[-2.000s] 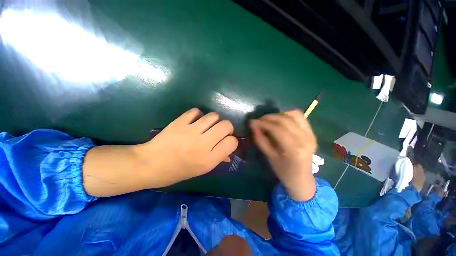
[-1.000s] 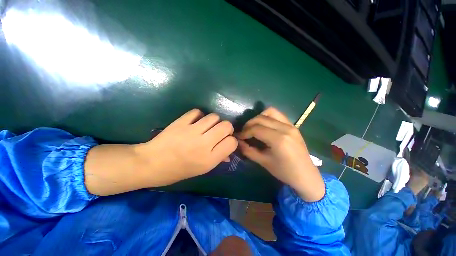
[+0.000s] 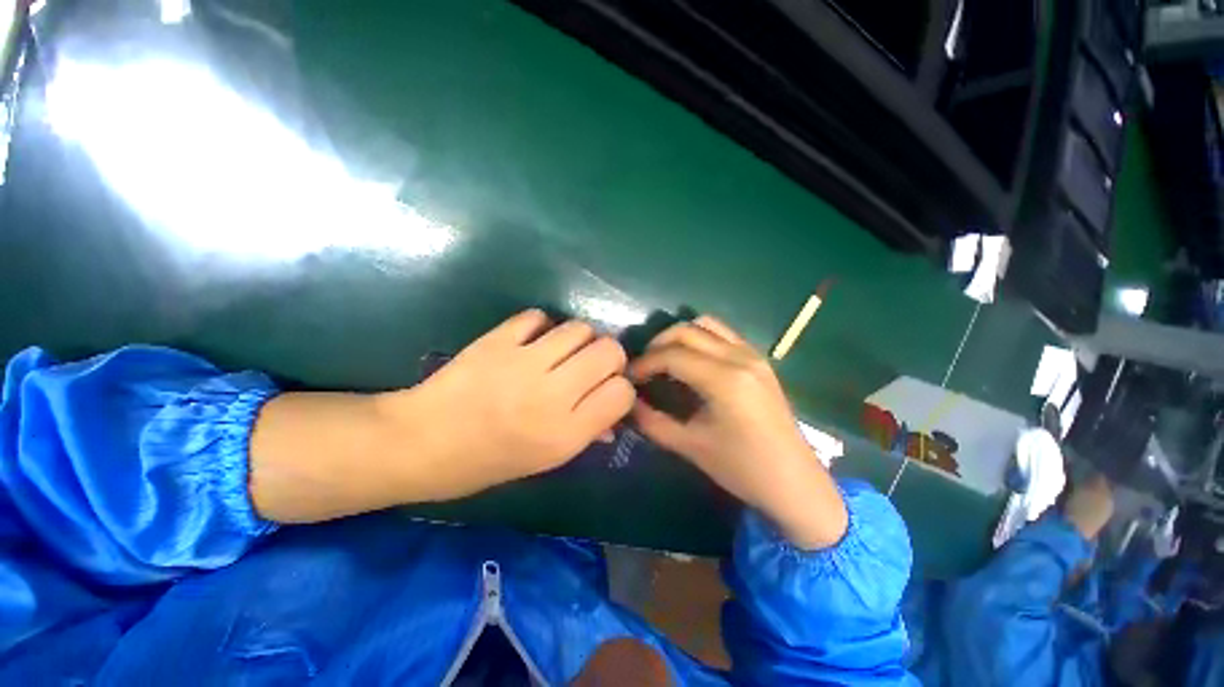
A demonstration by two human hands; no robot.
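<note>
A dark smartphone [image 3: 620,448] lies flat on the green bench, mostly hidden under my left hand; only a dark edge and a small printed patch show. My left hand [image 3: 517,409] rests over it with the fingers curled. My right hand [image 3: 718,409] is at the phone's right end, thumb and forefinger pinched together against my left fingertips. Whether either hand grips something small cannot be told. A white cloth [image 3: 820,442] lies partly behind my right wrist.
A yellowish stick with a dark tip [image 3: 799,325] lies beyond my right hand. A white card with a coloured print [image 3: 946,432] lies right. Black trays [image 3: 859,148] stand at the upper right. White scraps [image 3: 1031,477] lie near another person's hand [image 3: 1089,506].
My right hand has moved left to meet my left fingertips. My left hand stays over the phone. The view has shifted slightly, showing more of the trays.
</note>
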